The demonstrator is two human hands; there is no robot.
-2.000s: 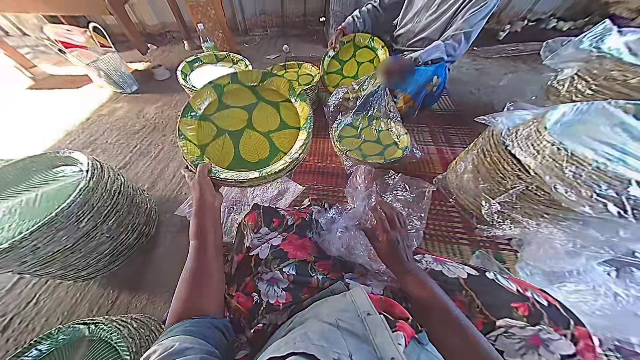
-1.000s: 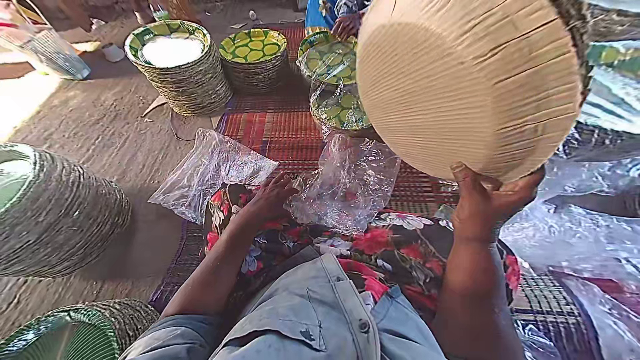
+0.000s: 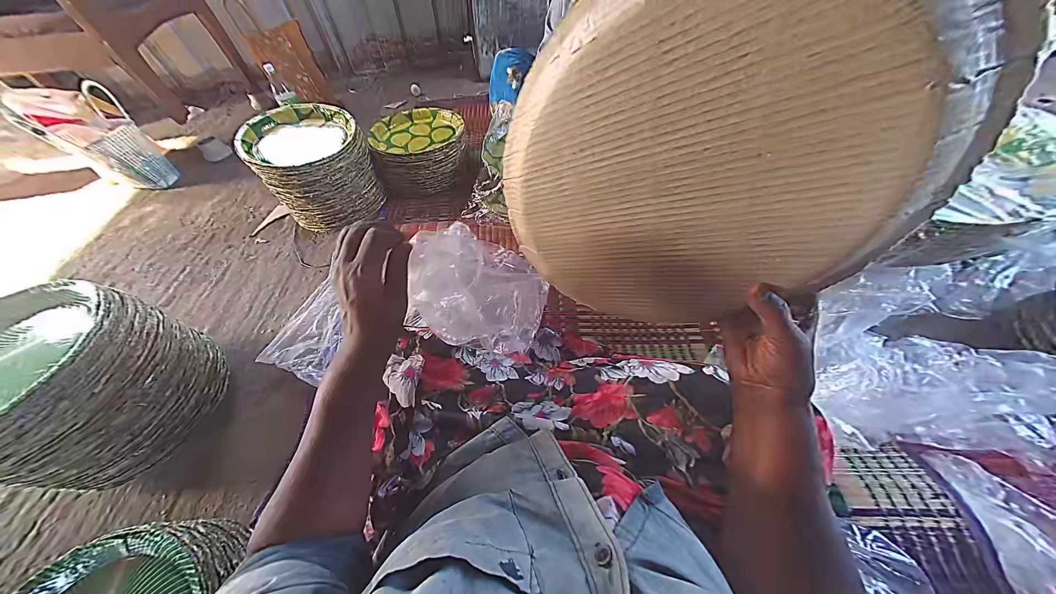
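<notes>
My right hand [image 3: 771, 346] grips the lower rim of a large round tray [image 3: 726, 157], perhaps several stacked together, raised and tilted with its tan ribbed underside towards me. The printed upper face is hidden. My left hand [image 3: 371, 276], fingers curled down, is at a clear plastic bag [image 3: 474, 289] that lies crumpled over my lap, with another clear plastic sheet [image 3: 301, 338] under and left of the hand. Whether the fingers pinch the plastic is not clear. Floral cloth [image 3: 569, 396] covers my lap.
Stacks of green-and-yellow trays [image 3: 330, 186], [image 3: 418, 153] stand ahead. Green tray stacks [image 3: 124, 388], [image 3: 190, 553] stand at left. Clear plastic wrapping [image 3: 932, 363] spreads at right over a woven mat [image 3: 907, 503]. A white basket [image 3: 132, 153] sits back left. Another person's blue clothing [image 3: 507, 78] shows behind the raised tray.
Two seconds ago my left hand held patterned trays upright and my right hand was at the plastic. The right hand has since taken hold of a tray, underside towards me, and the left has come down to the plastic.
</notes>
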